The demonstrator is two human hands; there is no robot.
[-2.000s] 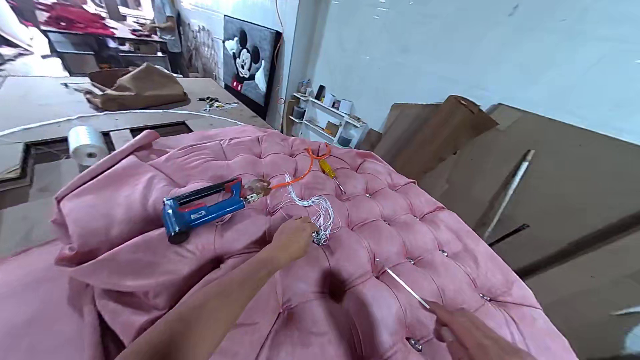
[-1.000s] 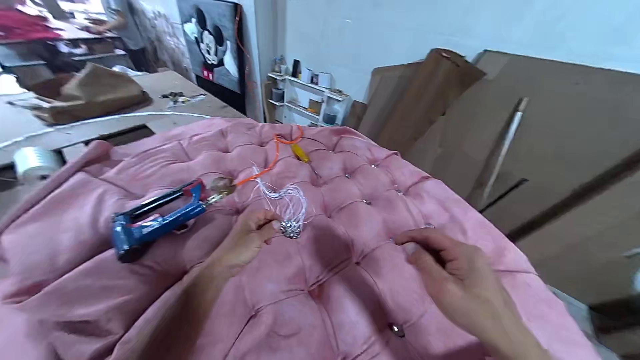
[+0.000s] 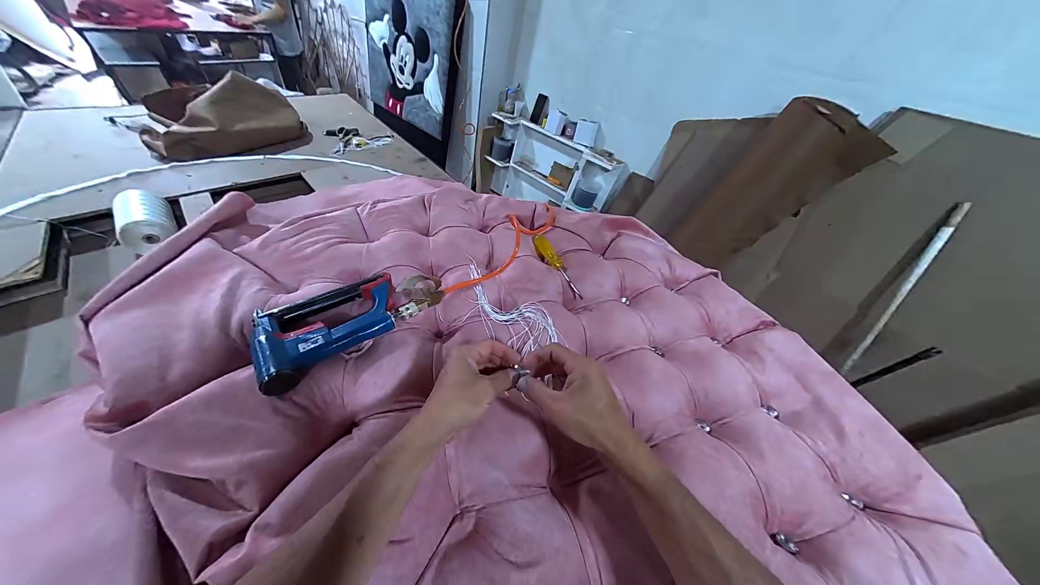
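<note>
Pink tufted upholstery fabric (image 3: 504, 455) spreads below both hands, with crystal buttons (image 3: 785, 543) set at several tufts on its right part. My left hand (image 3: 475, 375) and my right hand (image 3: 573, 394) meet near the middle, fingertips pinching small shiny crystal buttons (image 3: 520, 375). White threads (image 3: 520, 317) trail from there up the fabric. Left of them lies a blue pneumatic staple gun (image 3: 325, 333) joined to an orange air hose (image 3: 497, 272). A screwdriver with a yellow handle (image 3: 548, 251) rests beyond the threads. The long metal tool is not visible.
On the table (image 3: 73, 146) behind are brown fabric (image 3: 227, 118), scissors (image 3: 345, 134) and a white thread spool (image 3: 144, 220). A small white shelf (image 3: 552, 158) stands by the wall. Large brown boards (image 3: 918, 236) lean at the right. A person (image 3: 280, 36) stands at the far left table.
My right hand held a long thin metal tool two seconds ago; one second ago it showed none. It has since moved left to meet my left hand at the buttons.
</note>
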